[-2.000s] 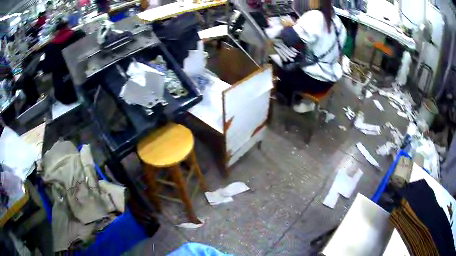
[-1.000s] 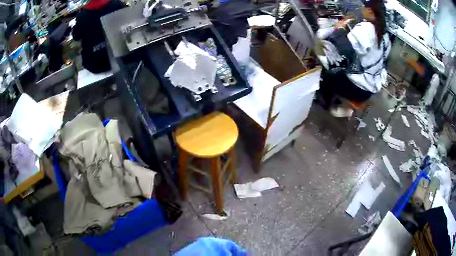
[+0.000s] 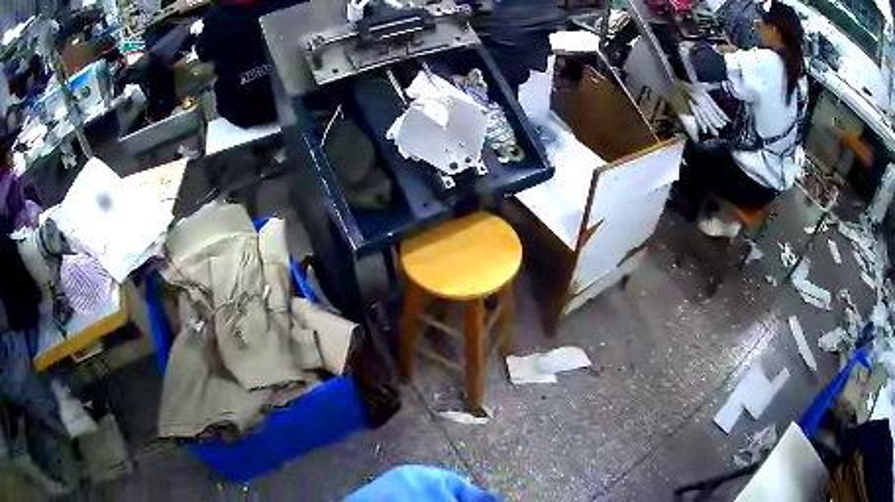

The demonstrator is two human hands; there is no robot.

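Note:
Neither of my hands is in view. A blue rounded shape (image 3: 417, 484), likely my sleeve, shows at the bottom edge. Nearest in front of me is a round wooden stool (image 3: 461, 257). To its left, a blue bin (image 3: 285, 437) holds a heap of beige-brown cloth (image 3: 236, 324). Behind the stool is a dark metal-framed table (image 3: 343, 211) with pale paper pieces (image 3: 440, 127) on it. Part of a dark panel stack (image 3: 866, 453) shows at the lower right edge.
A white-faced wooden cabinet (image 3: 628, 218) stands right of the stool. A person in white (image 3: 770, 98) sits at the upper right; another in dark clothes (image 3: 240, 64) is at the upper left. Paper scraps (image 3: 548, 365) lie on the floor. A wood-edged table (image 3: 83, 338) is at left.
The view has turned left, so the stool, bin, cabinet and seated person sit further right. The dark panel stack has mostly left the picture at the lower right.

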